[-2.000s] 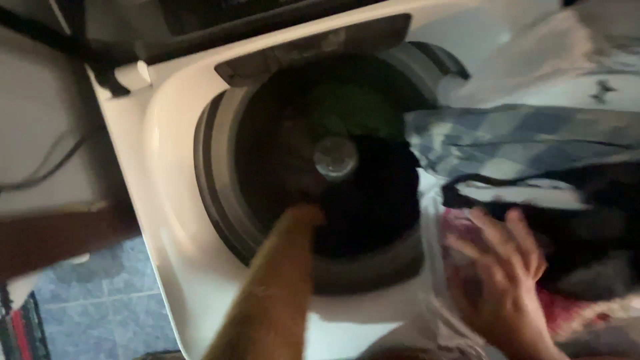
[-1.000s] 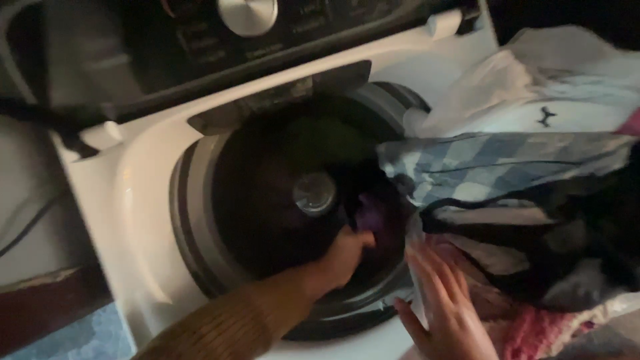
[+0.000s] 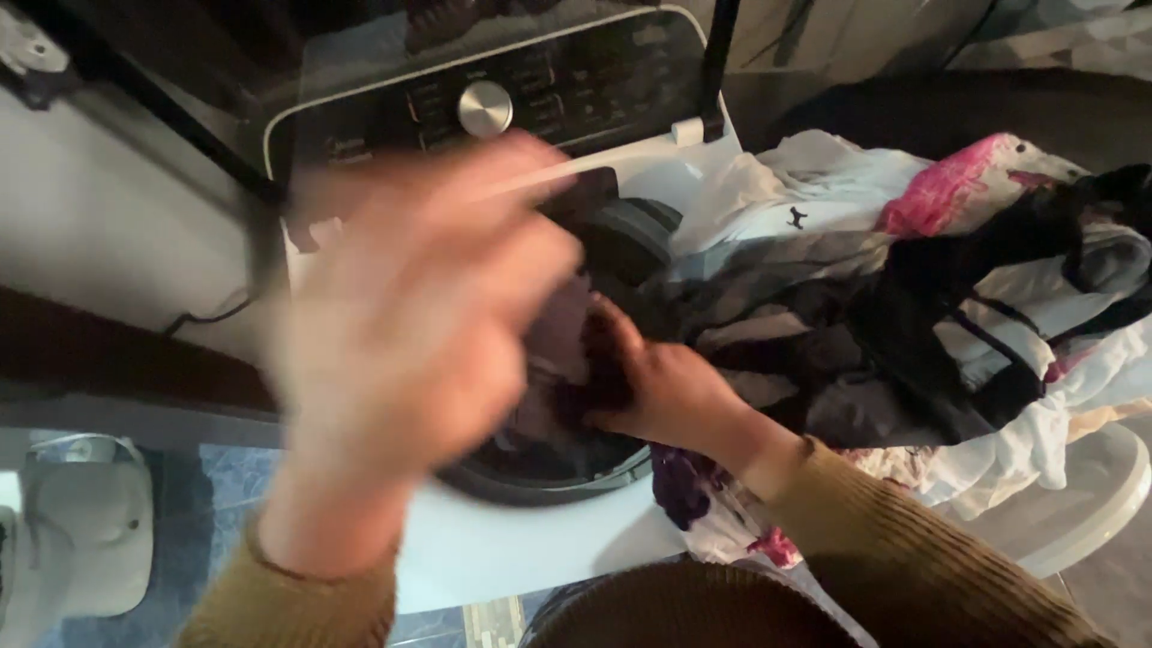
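Note:
My left hand is raised close to the camera, blurred, over the left side of the top-loading washing machine; no garment shows in it, though its fingers are too blurred to read. Over the drum opening my right hand grips a dark purple garment, which hangs in the drum. The dark drum is partly hidden behind both hands. Right beside it lies a heap of laundry: a white garment, dark clothes and a pink and white piece.
A control panel with a silver knob sits behind the drum, under the raised lid. A white basin or bowl rim stands below the heap at right. At lower left are a toilet and blue floor tiles. A cable hangs at left.
The left hand has come up out of the drum area toward the camera. The right hand has moved from the heap's edge to over the drum and now holds the purple garment. The view has shifted.

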